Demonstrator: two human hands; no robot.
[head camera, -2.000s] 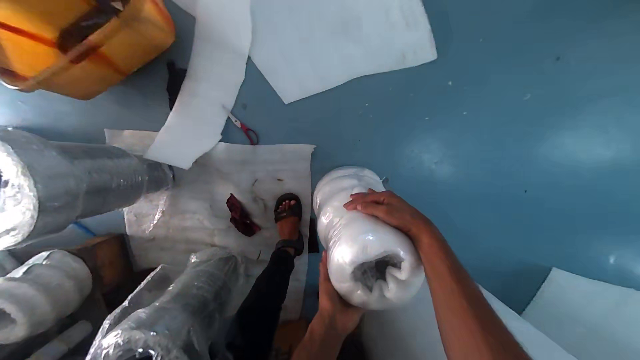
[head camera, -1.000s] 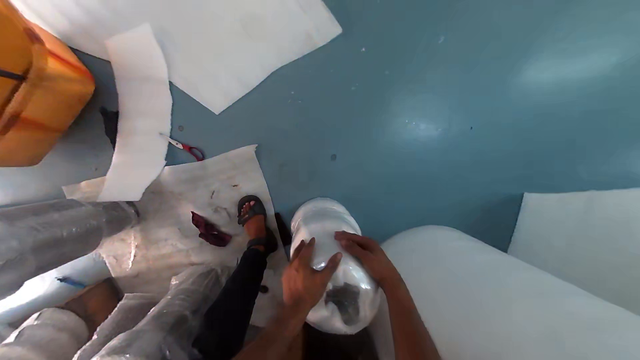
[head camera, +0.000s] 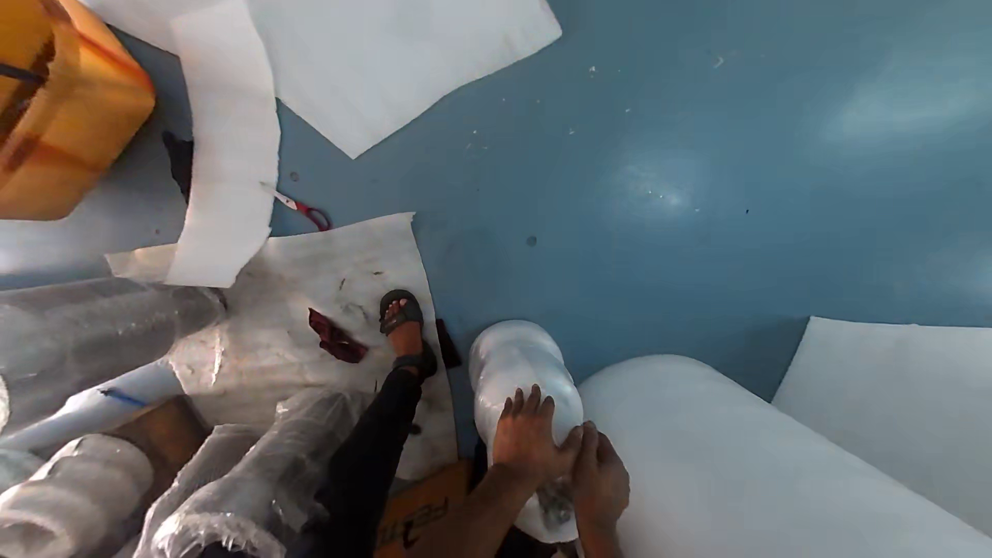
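Note:
A roll wrapped in shiny clear plastic film (head camera: 523, 360) stands in front of me, its hollow upper end partly hidden by my hands. My left hand (head camera: 531, 438) lies flat on the film with its fingers spread and pointing up the view. On the roll's right edge is my right hand (head camera: 601, 480), fingers bent, its fingertips close to my left thumb. Whether it pinches the film cannot be told. A large roll of white foam sheet (head camera: 713, 442) lies directly to the right.
Red-handled scissors (head camera: 298, 206) lie on the blue floor beside a white foam strip (head camera: 229, 139). An orange plastic container (head camera: 85, 116) stands upper left. Plastic-wrapped rolls (head camera: 101, 314) crowd the lower left. My sandalled foot (head camera: 401, 314) rests on a dirty sheet near a dark red cloth (head camera: 335, 337).
Two seconds ago my right hand lay across the top of the wrapped roll and my left hand held its lower side. Now my left hand is on top and my right is at the right edge.

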